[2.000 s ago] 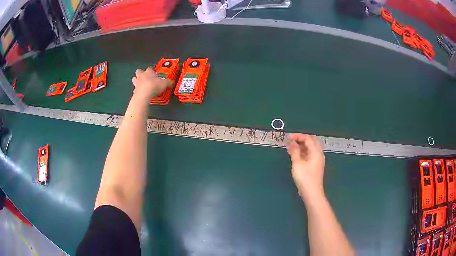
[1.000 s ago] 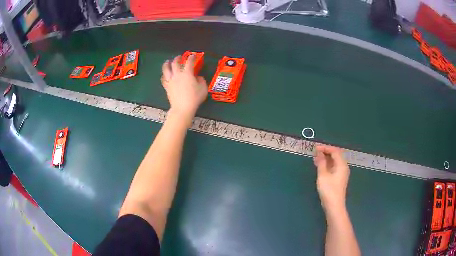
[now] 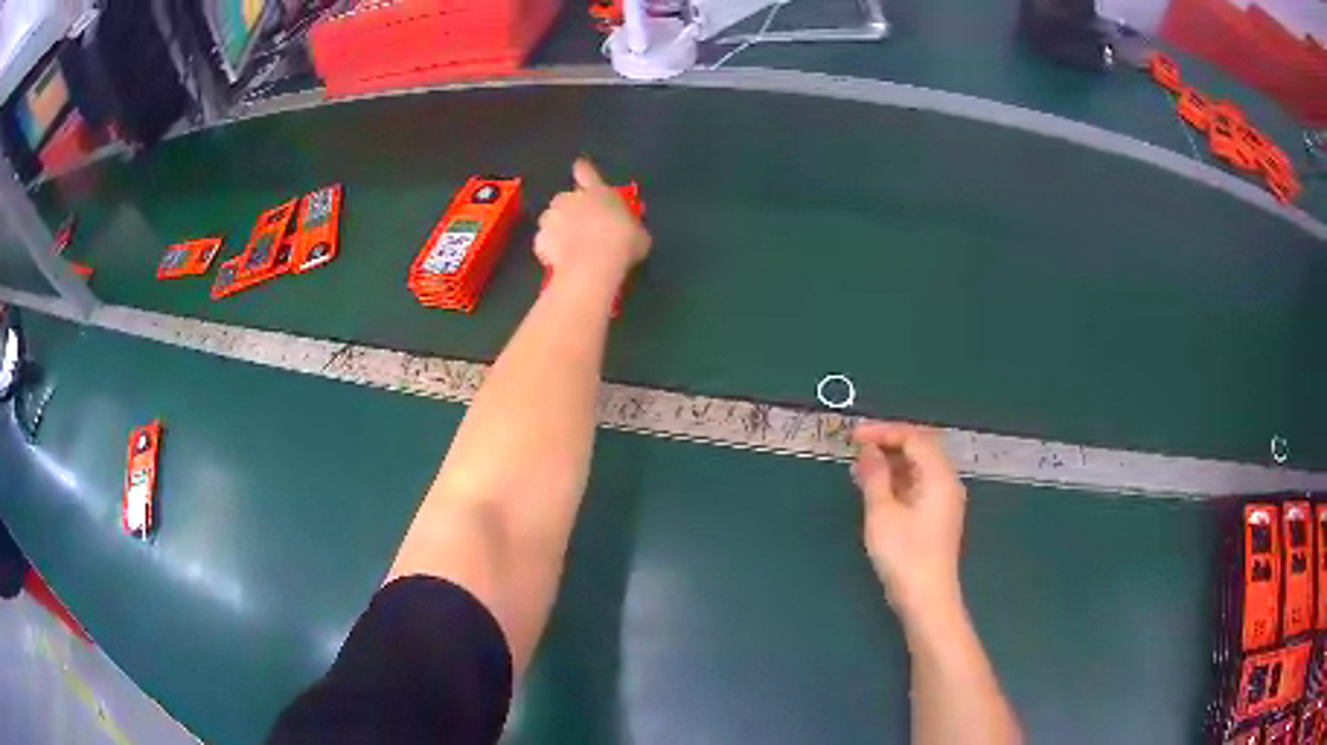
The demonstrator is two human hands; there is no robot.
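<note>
My left hand [image 3: 591, 230] is on an orange housing stack [image 3: 633, 200] beyond the pale strip and covers most of it. The other neat stack of orange housings [image 3: 466, 245] stands to its left, with a dark round area at its far end and a pale panel. My right hand [image 3: 911, 502] is over the near edge of the pale strip, fingers curled with thumb near fingertips; whether it pinches something small cannot be told. A thin white ring [image 3: 835, 392] lies just beyond the strip.
Loose housings [image 3: 272, 245] lie at the far left, and a single housing [image 3: 141, 480] lies at the near left. A black tray of orange housings [image 3: 1230, 640] stands at the right edge. A red bin [image 3: 422, 41] and a white fan base [image 3: 652, 47] are at the back.
My left hand has moved from the left stack to the right stack, uncovering the left one. My right hand has stayed near the strip. The camera view has shifted.
</note>
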